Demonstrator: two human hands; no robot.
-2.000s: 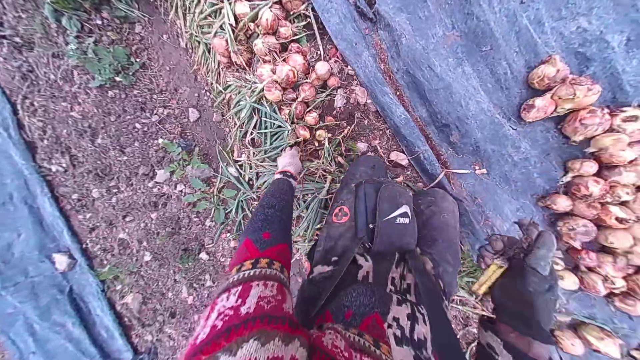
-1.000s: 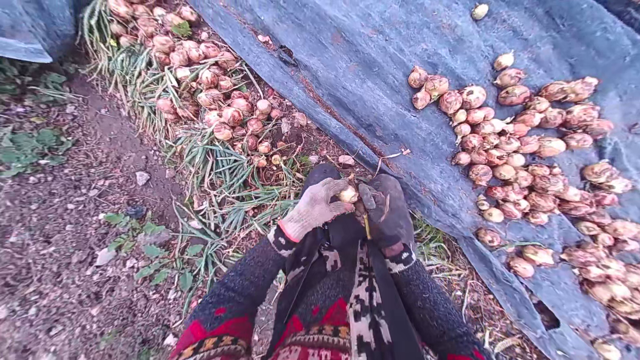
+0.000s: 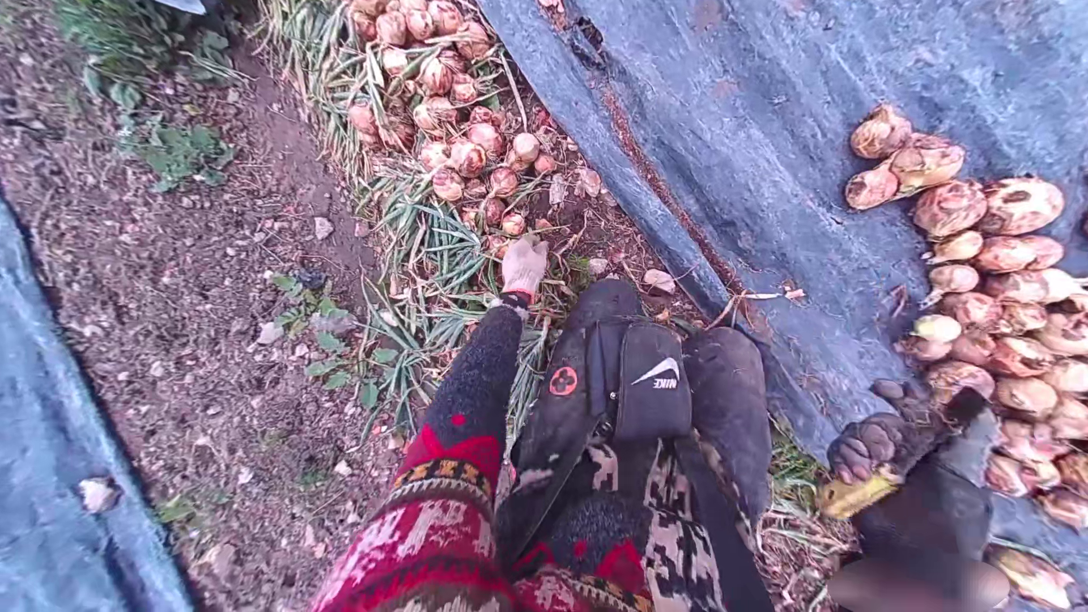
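My left hand, in a pale glove, reaches to the near edge of a heap of onions with green tops. Its fingertips are among the stems by the smallest onions, and whether they grip anything is hidden. At lower right is my right hand in a dark, soiled glove, closed around a yellow handle; the rest of that tool is hidden. This hand is beside a spread of trimmed onions on a blue-grey ground sheet. Onion tops lie left of my left hand.
My knees and a black Nike pouch are at centre. Stony soil with small weeds stretches left, bordered by another blue sheet. The large sheet's folded edge runs diagonally beside the heap. A stone lies on the left sheet.
A second ago both hands were together over my lap, with an onion at the left hand. Now the left hand is forward at the heap and the right is out beside the trimmed onions.
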